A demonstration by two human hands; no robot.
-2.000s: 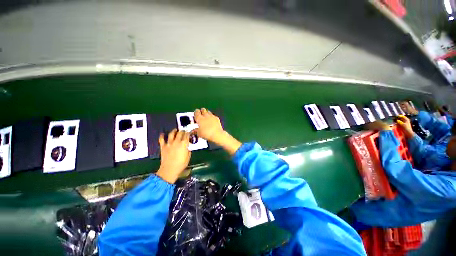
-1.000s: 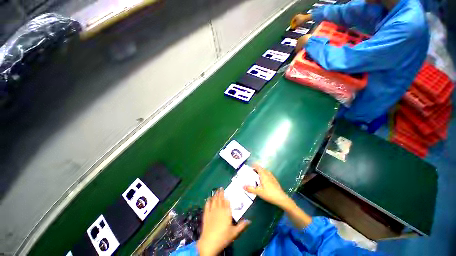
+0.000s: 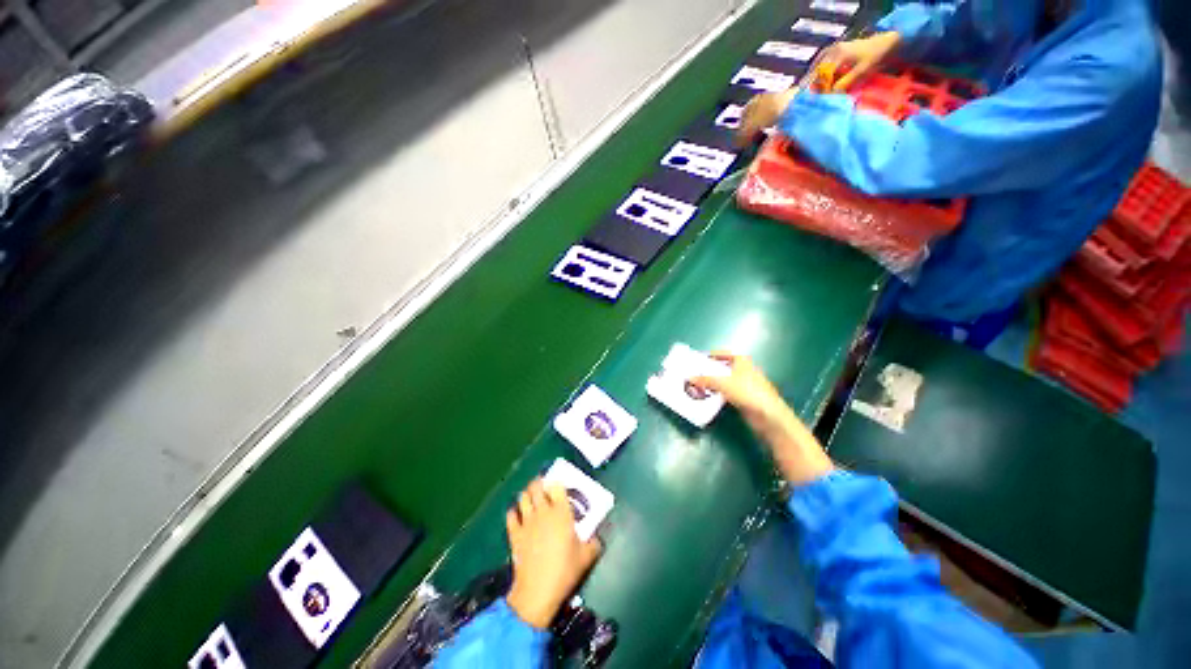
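Observation:
Three white printed cards with dark round pictures are on the glossy green ledge. My left hand is on the nearest card, fingers over its left part. My right hand holds another card by its right edge, farther along the ledge. A third card lies between them, untouched. The pile of bagged black accessories is at the bottom, partly hidden by my left sleeve.
Black boxes with white inserts lie on the green belt, at lower left and in a row farther up. A person in a blue smock works over a red tray at upper right. More red trays are stacked behind. A green-topped table stands at right.
The cards that were together between my hands are now apart. My right hand has moved up the ledge with one. The belt's boxes have shifted toward the lower left.

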